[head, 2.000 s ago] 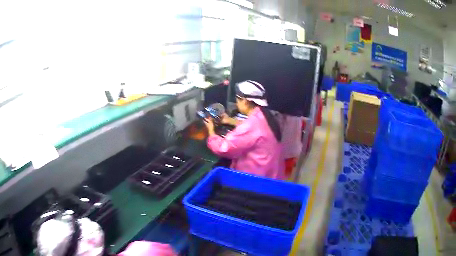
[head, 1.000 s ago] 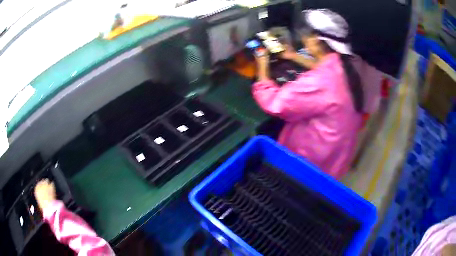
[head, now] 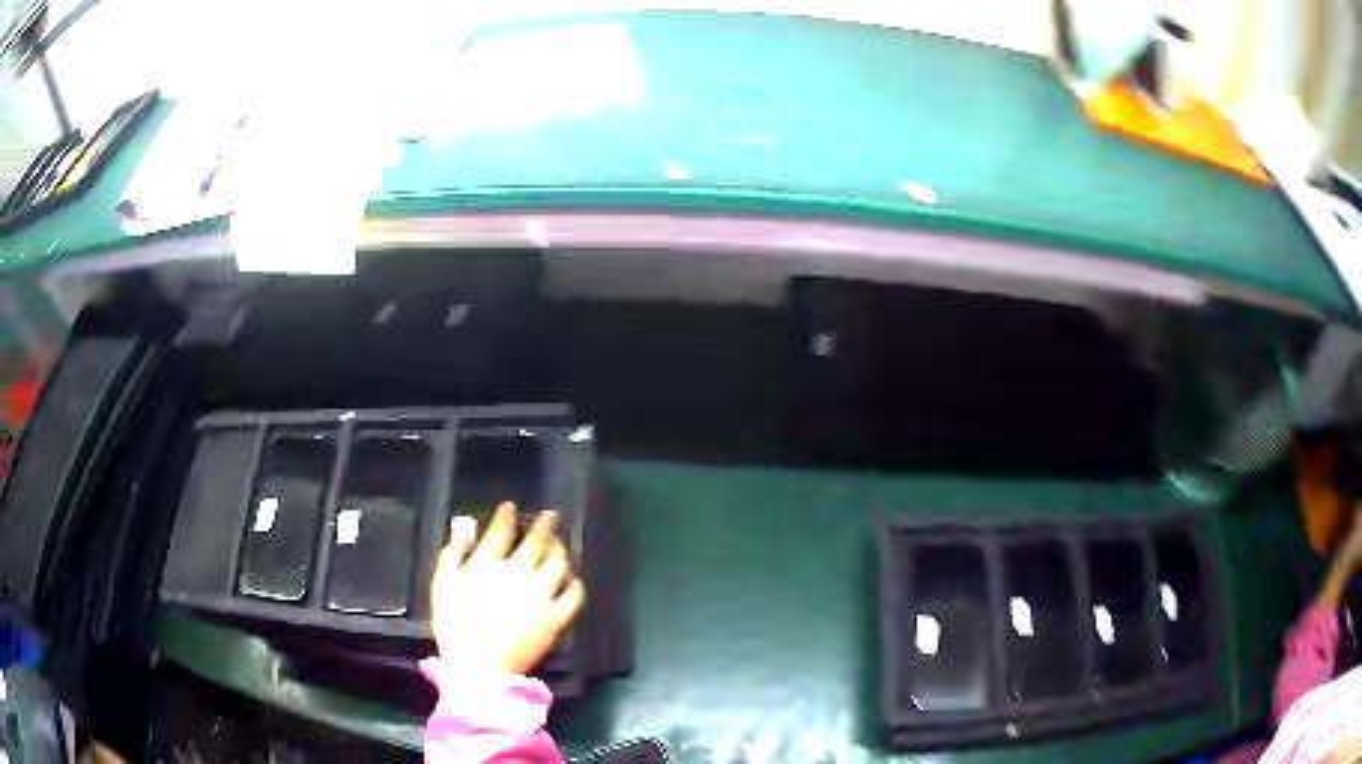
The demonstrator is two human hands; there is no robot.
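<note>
A bare hand [head: 505,597] in a pink sleeve reaches up from the bottom edge, its fingers over the right pocket of a black compartment tray [head: 209,515]. I cannot tell whose hand it is, or whether it is a left or right one. It partly covers a black phone unit with a white label [head: 463,530]. Whether the fingers grip it is unclear. Two more labelled phone units [head: 287,545] lie in the pockets to the left. The edge of a dark, rounded object [head: 620,751] shows at the bottom, cut off. No second hand can be made out as mine.
A second black tray [head: 896,642] with several labelled units lies right on the green bench mat [head: 747,597]. Black trays [head: 75,448] stand far left. A raised green shelf [head: 837,120] with hanging white paper [head: 299,217] runs behind. A person's pink sleeve [head: 1307,657] shows far right.
The view has swung left from the neighbouring person and blue bin to the bench. The pink-sleeved hand and its tray have moved from the left edge towards the middle. The hand remains over the tray.
</note>
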